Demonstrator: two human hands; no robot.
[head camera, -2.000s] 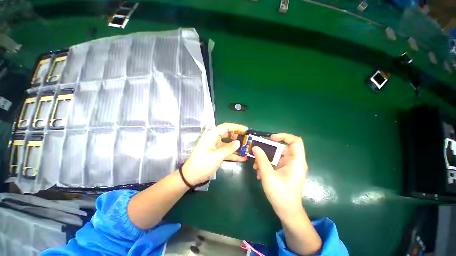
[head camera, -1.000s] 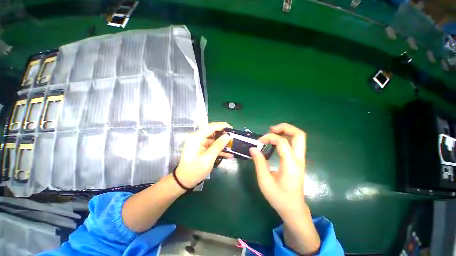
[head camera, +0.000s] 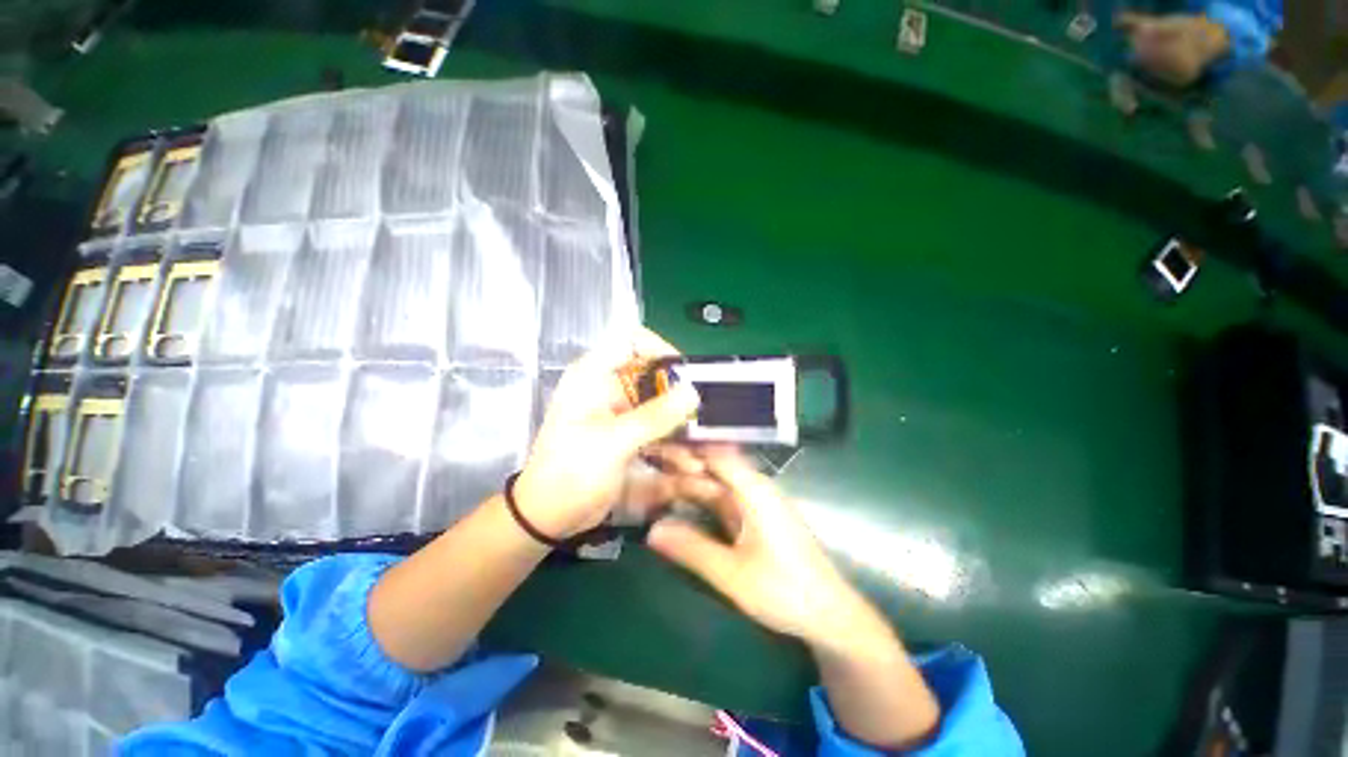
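My left hand (head camera: 581, 444) grips the left end of a black phone housing (head camera: 821, 399) with an open loop at its right end. A display module (head camera: 742, 402) with a dark screen and white border lies in the housing. An orange flex cable (head camera: 640, 382) shows at its left end by my left fingers. My right hand (head camera: 754, 540) is blurred, just below the housing; its fingertips are near the lower edge, and whether it holds anything cannot be seen. A small dark part with a pale round centre (head camera: 714, 314) lies on the green bench above the housing.
A translucent foam sheet (head camera: 399, 296) covers a tray at left, with gold-beige framed parts (head camera: 181, 311) in its uncovered pockets. A housing with screen (head camera: 1172, 266) lies at far right. A black box (head camera: 1257, 459) stands at the right edge. Another person's hand (head camera: 1175, 48) shows at top right.
The right hand has come off the housing's right end and moved down and left. The housing's loop is now exposed, with the screen level. Another person's hand has appeared at top right.
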